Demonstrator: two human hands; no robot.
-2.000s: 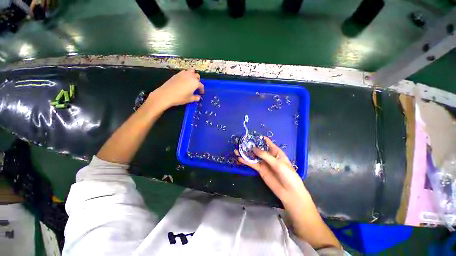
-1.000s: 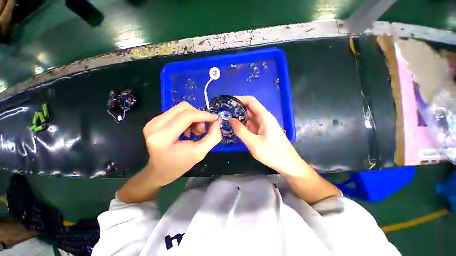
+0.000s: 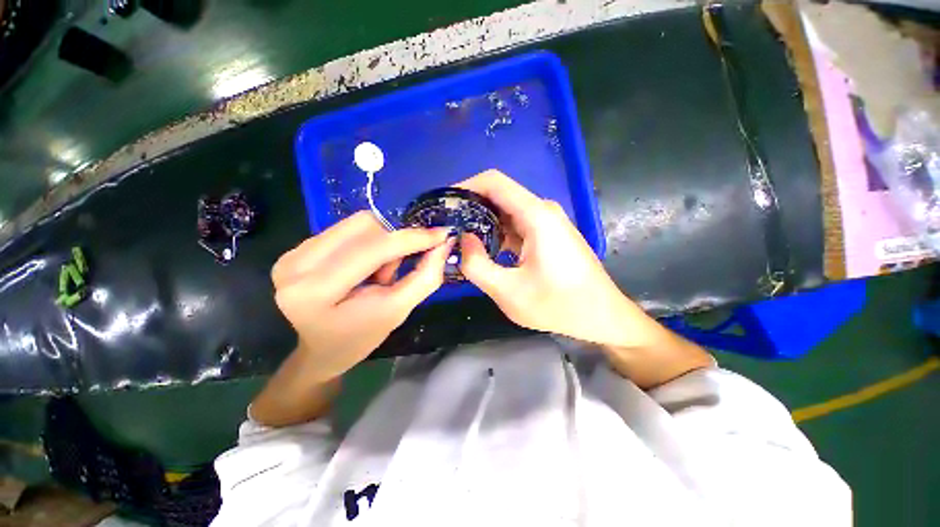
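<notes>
A round unit (image 3: 454, 218) with a dark rim and circuit board is held over the near part of the blue tray (image 3: 588, 154). My right hand (image 3: 546, 262) grips it from the right, thumb on its face. My left hand (image 3: 361, 278) has its fingertips pinched at the unit's centre; whether they hold a small part is hidden. A thin white lead runs up-left from the unit to a white disc (image 3: 368, 157) over the tray. Small shiny rings (image 3: 502, 108) lie in the tray.
A waiting unit (image 3: 224, 221) with a thin wire lies left of the tray on black sheeting (image 3: 660, 165). Green pieces (image 3: 72, 278) lie far left. Black cylinders (image 3: 95, 54) are on the green belt. A box with a pink panel (image 3: 840, 154), clear bag (image 3: 912, 165) and blue bin (image 3: 794, 319) are right.
My left hand has moved from the tray's far left corner to the unit, and its fingertips stay at the unit's centre. The white disc has swung left. The view has shifted and tilted.
</notes>
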